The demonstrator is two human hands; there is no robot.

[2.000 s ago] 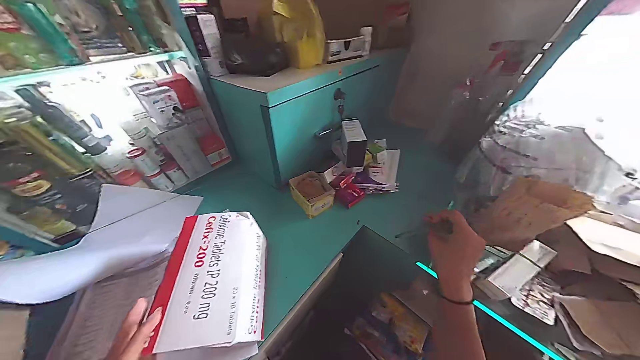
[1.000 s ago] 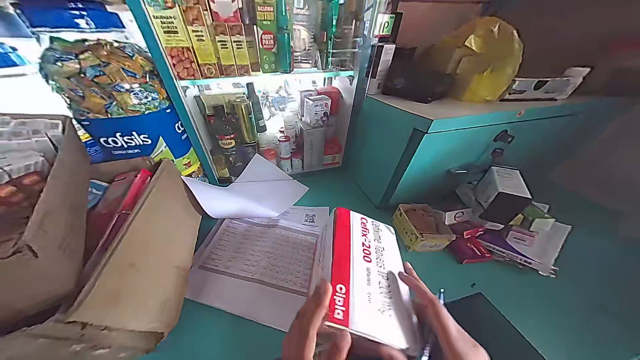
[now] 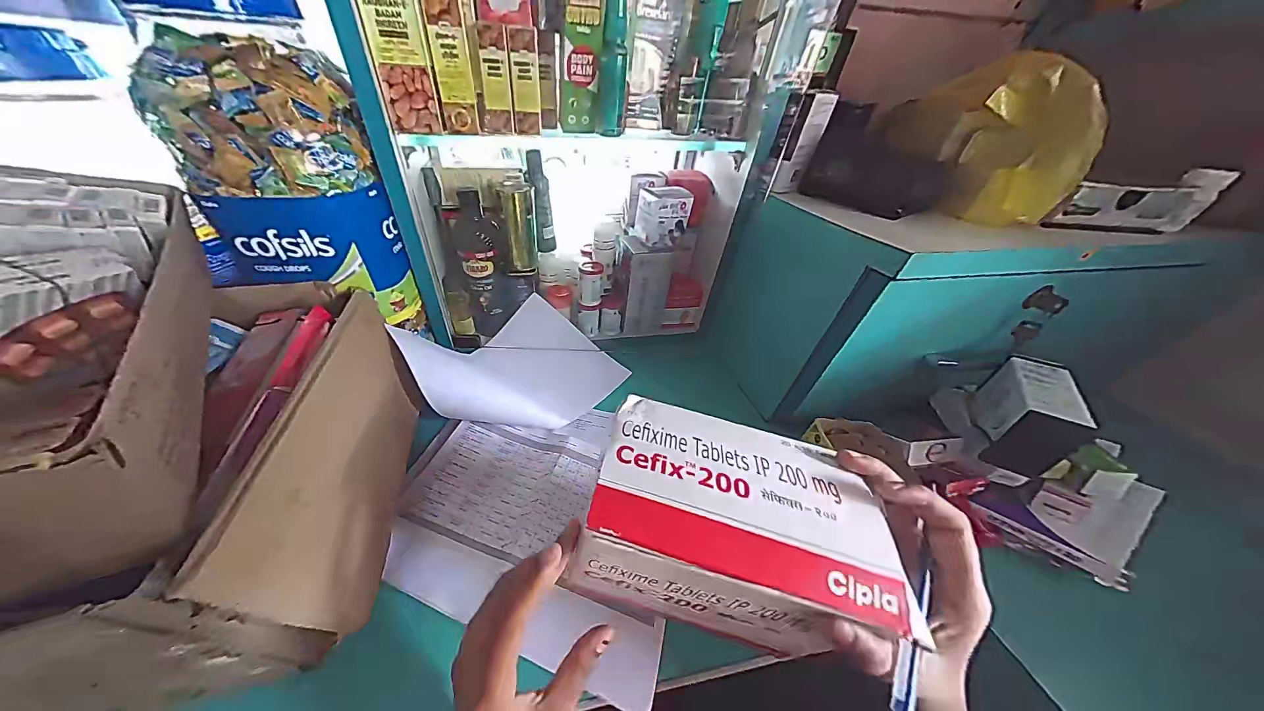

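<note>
A white and red Cipla Cefix-200 tablet carton (image 3: 741, 523) is held up, tilted, above the teal counter. My right hand (image 3: 928, 573) grips its right end, fingers on the top edge and thumb low at the front corner, with a pen (image 3: 907, 662) also held against the palm. At the carton's left end is my left hand (image 3: 533, 622), its thumb touching the lower left edge and its fingers apart. Below and behind the carton lie printed sheets (image 3: 494, 494) with a table on them, and a curled white sheet (image 3: 513, 365).
Cardboard boxes (image 3: 286, 494) of medicine packs stand at the left, before a Cofsils cough drops jar (image 3: 296, 237). A lit glass shelf (image 3: 573, 143) holds bottles and cartons. Small boxes (image 3: 1032, 405) are heaped at the right, below a teal cabinet (image 3: 938, 326) bearing a yellow plastic bag (image 3: 1007, 138).
The carton has been turned, so its writing now runs across and its red band lies along the near edge. Two seconds ago my right hand was out over the counter, apart from the carton.
</note>
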